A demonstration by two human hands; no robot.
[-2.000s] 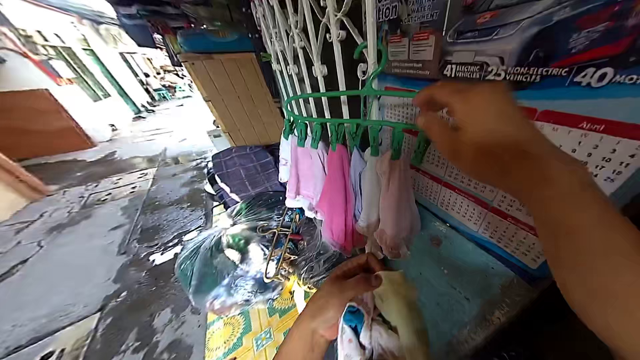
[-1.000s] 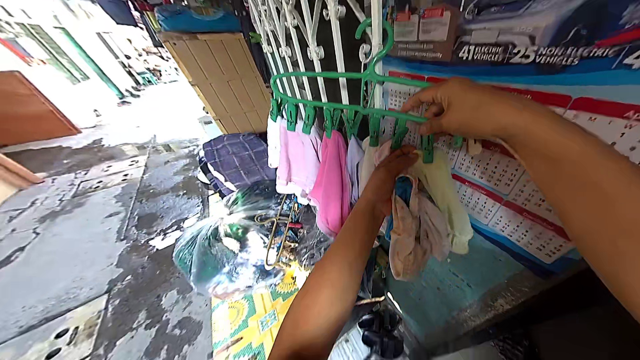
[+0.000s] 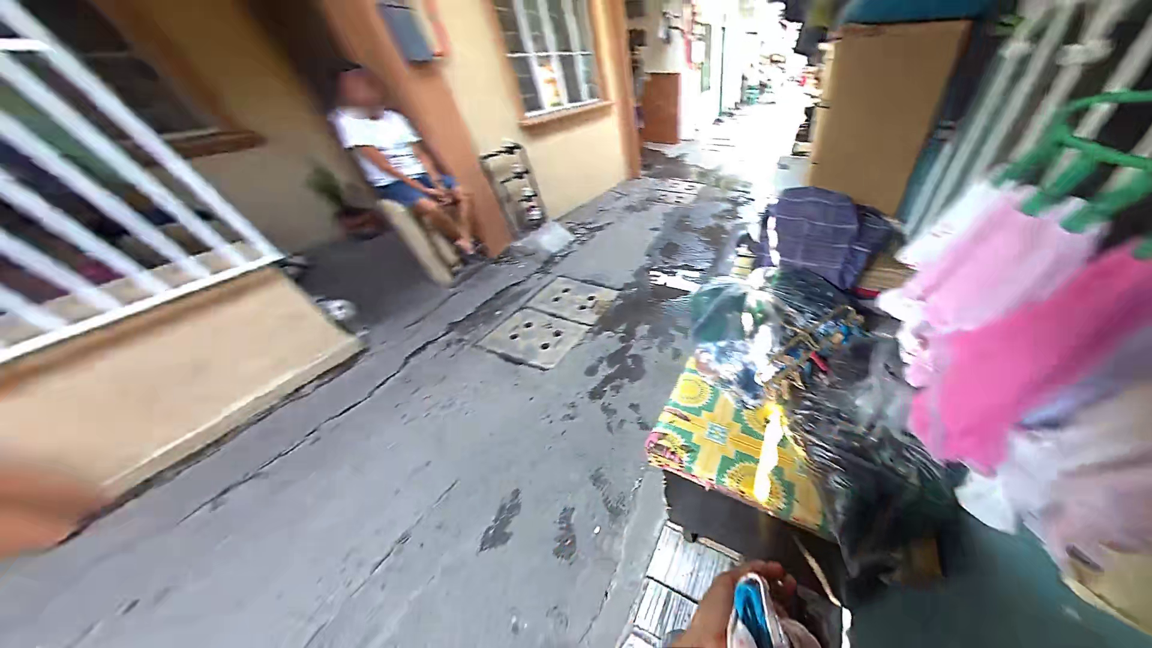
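Observation:
At the bottom edge, my left hand (image 3: 715, 607) is closed around a small bundled cloth (image 3: 751, 612) with a bright blue part and pale, pinkish parts. To the right, a green plastic clip hanger (image 3: 1075, 148) holds small garments, among them a light pink one (image 3: 999, 256) and a bright pink one (image 3: 1035, 351); paler garments hang beside them, blurred. My right hand cannot be made out. A blurred skin-toned shape is cut off at the left edge, and what it is cannot be told.
A yellow-green patterned surface (image 3: 715, 432) bears plastic bags (image 3: 756, 315) and metal hangers. Behind it are a dark checked cloth (image 3: 814, 238) and a cardboard panel (image 3: 886, 117). A seated person (image 3: 396, 153) is across the wet, paved alley, near a metal hand truck (image 3: 517, 189) and a white railing (image 3: 117, 189).
The view has swung far to the left. My left hand, up at the hanger one second ago, is now low and away from it. The right hand is no longer seen at the hanger.

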